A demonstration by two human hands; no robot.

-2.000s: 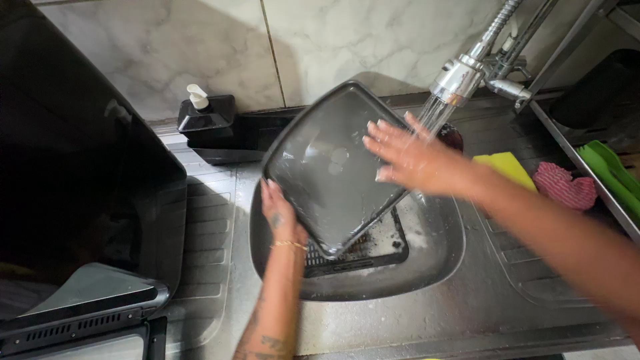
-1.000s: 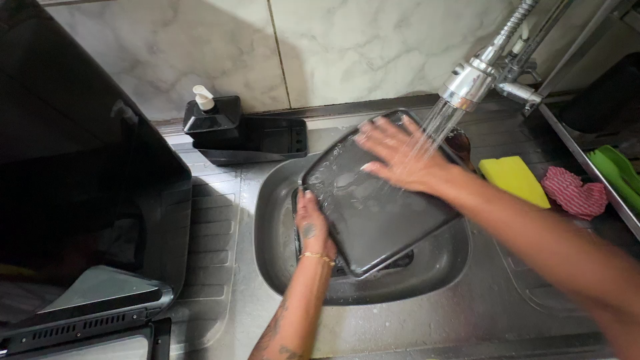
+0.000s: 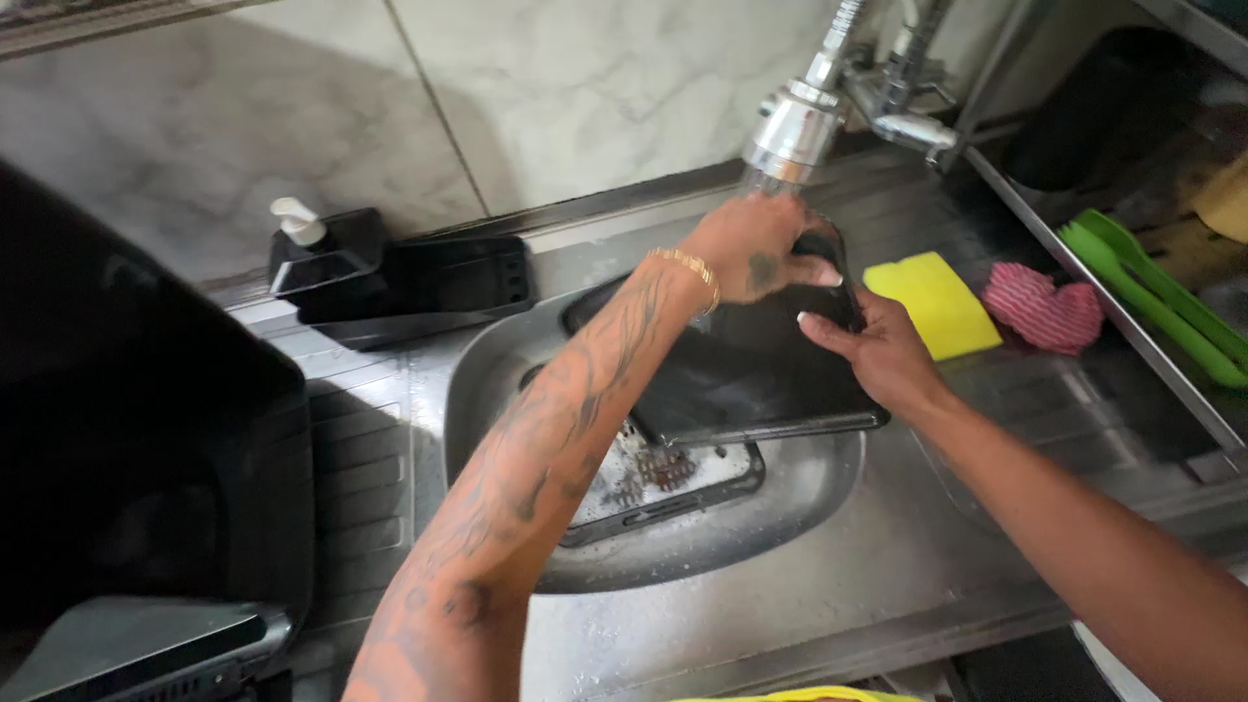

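A dark rectangular tray [image 3: 760, 370] is tilted over the steel sink basin [image 3: 809, 517]. My left hand [image 3: 765, 249], with a gold bracelet at the wrist, reaches across to the tray's far right corner, close under the chrome spray faucet head [image 3: 795, 132]. My right hand [image 3: 877, 346] grips the tray's right edge, thumb on its face. Beneath the tray, a black slotted rack or grate [image 3: 673, 497] lies in the basin with white suds and brown residue around it. Water at the faucet is mostly hidden by my left hand.
A yellow sponge cloth [image 3: 931, 304] and a pink striped cloth [image 3: 1043, 307] lie on the right drainboard, beside a metal rack with green tongs [image 3: 1150, 292]. Behind the basin stands a black soap dispenser with caddy [image 3: 419, 278]. A large black appliance [image 3: 146, 439] occupies the left.
My left hand has moved from the tray's left edge to its far right corner. My right hand, earlier spread over the tray's face, now grips its right edge.
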